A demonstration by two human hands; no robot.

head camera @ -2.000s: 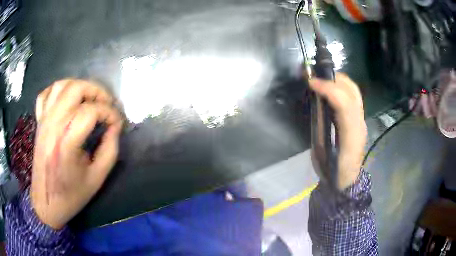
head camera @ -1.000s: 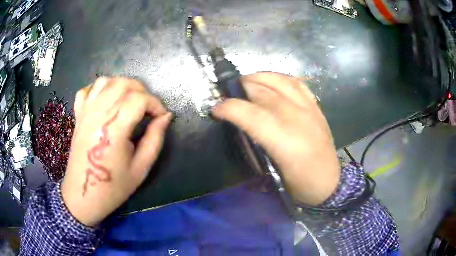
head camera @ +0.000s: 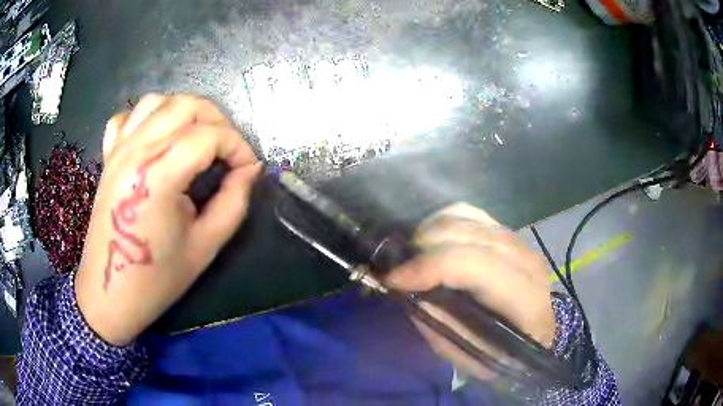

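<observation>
My right hand is shut on the black handle of a soldering iron, with a thin bent silver feed tube beside its barrel. The iron points up and left, its tip close to my left fingertips. My left hand has thumb and forefinger pinched together; what lies between them is too small to tell. Pale circuit boards lie in a row beyond my hands, partly lost in glare.
A dark red heap of small components lies left of my left hand. Jumbled boards lie along the left edge. A white roll with an orange band is at the upper right. A black cable loops off the right bench edge.
The iron has swung from the upper right down and left, its tip now by my left fingertips. My left hand moved right and then slightly back left. The boards show more clearly.
</observation>
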